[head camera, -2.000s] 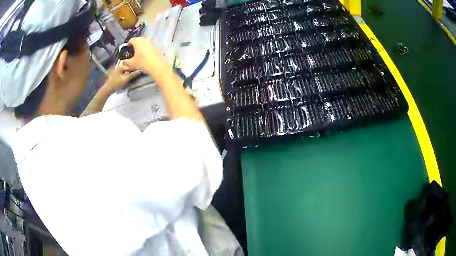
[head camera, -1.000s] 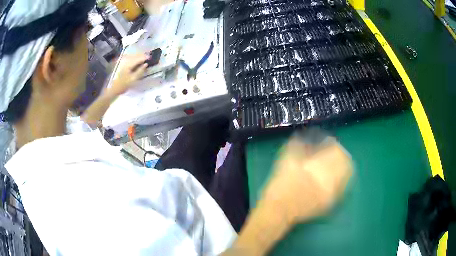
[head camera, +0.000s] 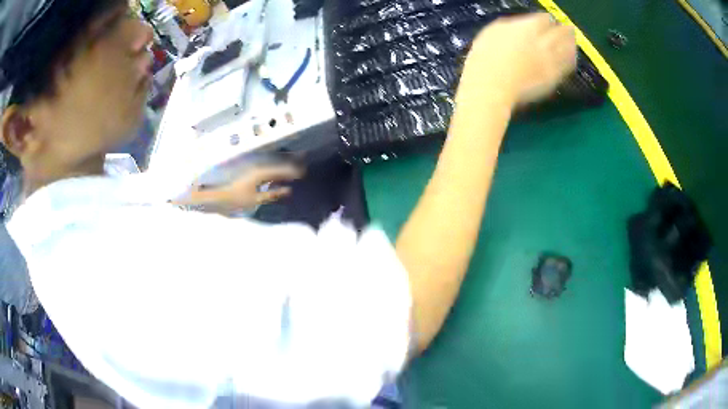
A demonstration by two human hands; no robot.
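Note:
Neither of my hands shows. A small dark housing (head camera: 551, 275) lies alone on the green bench surface (head camera: 487, 327); its details are blurred. A white wipe (head camera: 658, 339) lies to its right, its upper end touching a crumpled black cloth or bag (head camera: 669, 240). Glossy black ribbed blister trays (head camera: 399, 72) lie at the far end of the green surface. A co-worker's hand (head camera: 523, 60), closed and blurred, is over their right part; whether it holds anything cannot be told.
The co-worker in a white smock (head camera: 207, 303) fills the left, one arm reaching across the bench. Blue-handled side cutters (head camera: 286, 77) and a black part (head camera: 222, 56) lie on the pale machine bed (head camera: 180, 148). Yellow edging (head camera: 638, 132) curves along the right. A pale, brown-edged thing enters at bottom right.
The co-worker's near hand has moved from the machine to the bench, then up over the blister trays. The dark housing now shows on the bench. The view has shifted, showing more of the wipe.

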